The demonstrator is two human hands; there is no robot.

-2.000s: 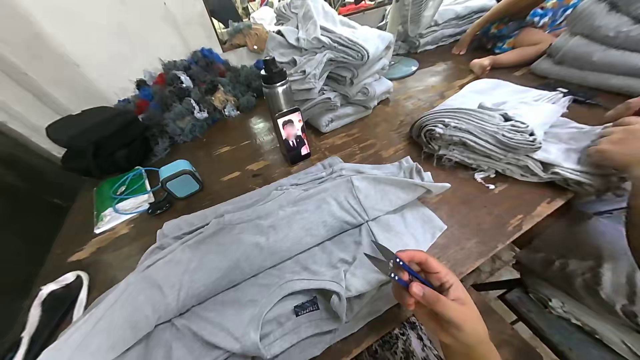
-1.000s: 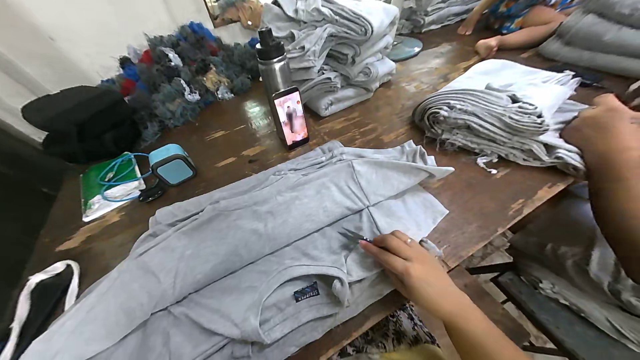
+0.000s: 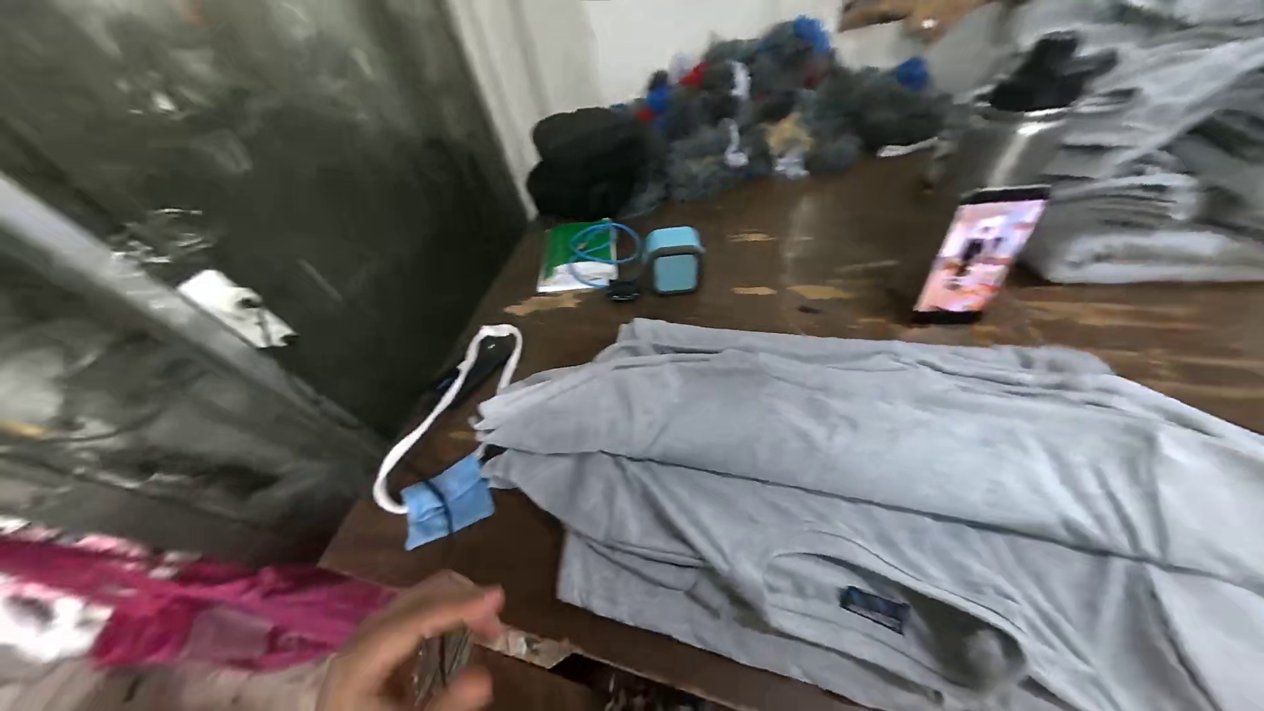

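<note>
Grey knit shirts (image 3: 790, 425) lie layered across the wooden table, with a ribbed neckline and a small dark neck label (image 3: 875, 608) facing up at the lower right. My left hand (image 3: 420, 647) is at the bottom left, just off the table's front edge; it is blurred, its fingers are apart and it holds nothing. A blue cloth piece (image 3: 449, 502) lies above it near the table's corner, beside a white strap (image 3: 434, 425). My right hand is out of view, and so are the thread snips.
A phone (image 3: 981, 255) leans against a metal bottle (image 3: 1002, 148). Farther left are a light blue box-shaped device (image 3: 674, 261), a green-and-white packet (image 3: 578, 257), a black bag (image 3: 591, 163) and a heap of fabric scraps (image 3: 760, 114). Folded grey garments (image 3: 1155, 217) stand at right.
The view has swung far left. My left hand has come into view. The hand seen at the shirt neckline, with the snips, has gone out of view.
</note>
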